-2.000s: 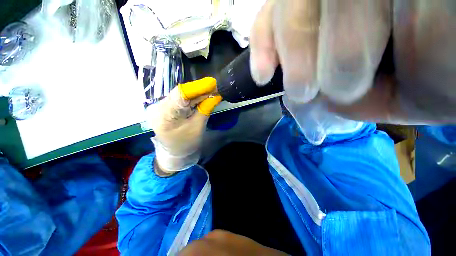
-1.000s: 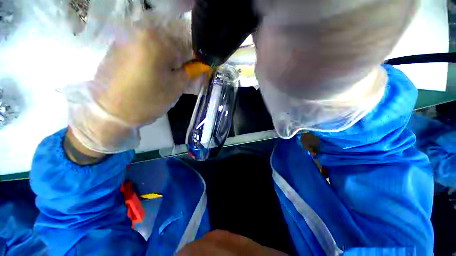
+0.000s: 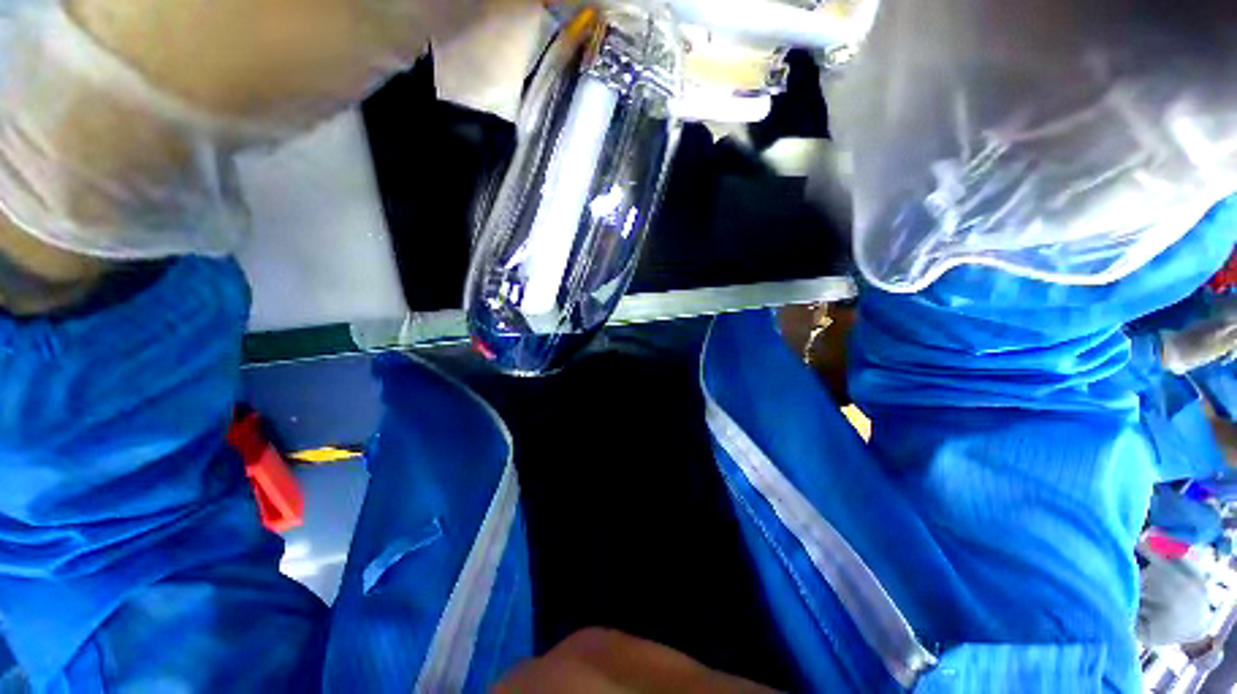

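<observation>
A clear glossy lobe of the lamp body (image 3: 577, 203), with a pale strip inside, points toward me over the black pad (image 3: 760, 224). Its tip overhangs the tray's front edge (image 3: 733, 296). Its narrow end meets clear and white parts at the top edge. My left hand (image 3: 271, 61), gloved and blurred, is at the top left; a bit of orange finger cot shows by the lobe's upper end. My right hand (image 3: 1045, 115), in a loose translucent glove, is at the top right. The fingers of both hands are mostly cut off or hidden. No screwdriver is visible.
A pale sheet (image 3: 326, 203) lies left of the black pad. A red-orange part (image 3: 269, 475) and a yellow piece (image 3: 326, 454) show below the bench at left. Blue-clothed parts of another person and cluttered objects are at the right edge.
The view has shifted closer to the tray's front. The black screwdriver has left the view. Both hands are nearer the upper corners, and more of the black pad shows.
</observation>
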